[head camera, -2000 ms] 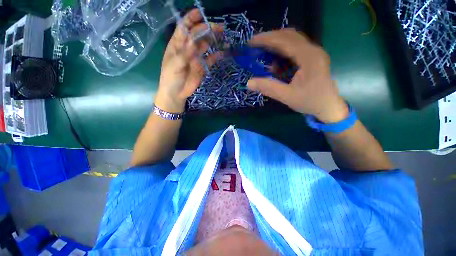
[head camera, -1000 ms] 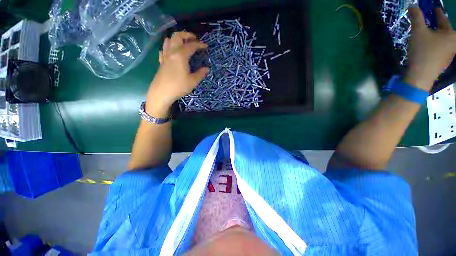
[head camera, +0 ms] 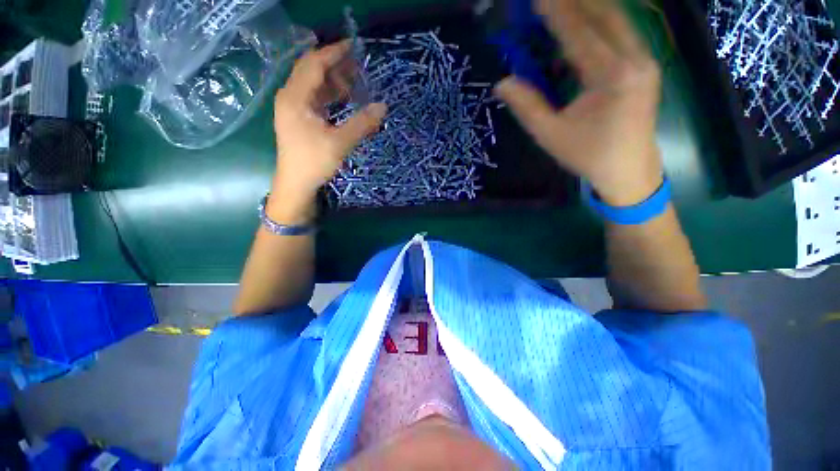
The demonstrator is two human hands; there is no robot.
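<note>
My left hand (head camera: 320, 115), with a metal bracelet at the wrist, is over the left edge of the near tray. Its curled fingers hold a blurred silver-grey runner piece (head camera: 351, 26) that sticks up past the fingertips. My right hand (head camera: 603, 101), with a blue wrist strap, is blurred over the tray's right side. It holds blue-handled nippers (head camera: 523, 44); their jaws are not clear. A heap of loose silvery thin parts (head camera: 414, 129) lies in the black near tray (head camera: 525, 189), between and below the hands.
A second black tray (head camera: 751, 175) at the right holds bright crossed silvery runners (head camera: 778, 69). Clear plastic bags (head camera: 207, 83) lie at the far left. A black fan (head camera: 53, 154) stands by white compartment trays (head camera: 51, 225). A perforated white sheet (head camera: 818, 216) lies at the right edge.
My right hand has come back left from the second tray to above the near tray, with the nippers. My left hand has stayed near its place, and a silvery piece now shows above its fingers.
</note>
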